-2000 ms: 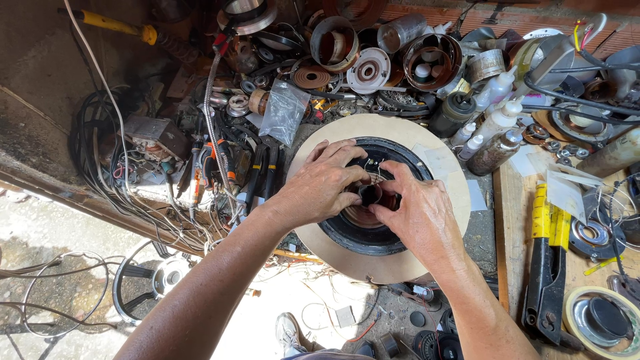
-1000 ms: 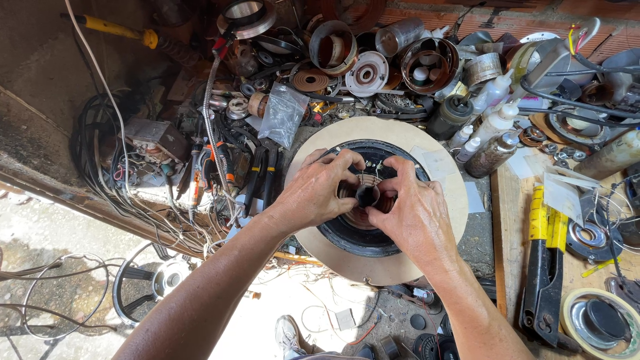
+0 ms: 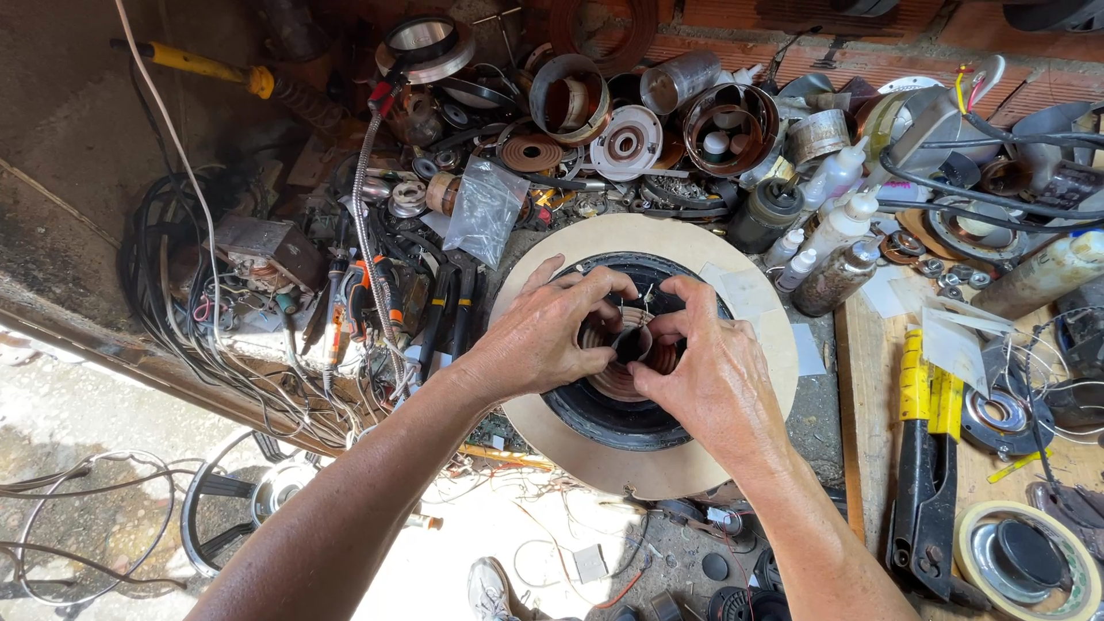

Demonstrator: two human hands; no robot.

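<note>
A black speaker basket [image 3: 569, 405] lies on a round tan board [image 3: 664, 474] at the middle of the head view. Inside it shows a brown corrugated spider [image 3: 623, 384], with a dark voice coil cylinder [image 3: 634, 343] standing at its centre. Around the left side of the coil curve the fingers of my left hand [image 3: 552, 332], thumb at the rim. From the right, my right hand [image 3: 711, 366] pinches the coil, its thumb at the near edge. Thin lead wires [image 3: 640, 297] rise behind the coil, between both hands. The coil's lower part is hidden.
Speaker parts, metal rings and a plastic bag [image 3: 487, 207] crowd the back. Glue bottles [image 3: 841, 224] stand right of the board. A yellow-handled tool [image 3: 923, 466] and a tape roll [image 3: 966, 543] lie at the right. Cables [image 3: 155, 259] and pliers [image 3: 358, 297] are at the left.
Both hands stay at the coil, with small shifts of the fingers around it. The round board stays in nearly the same place.
</note>
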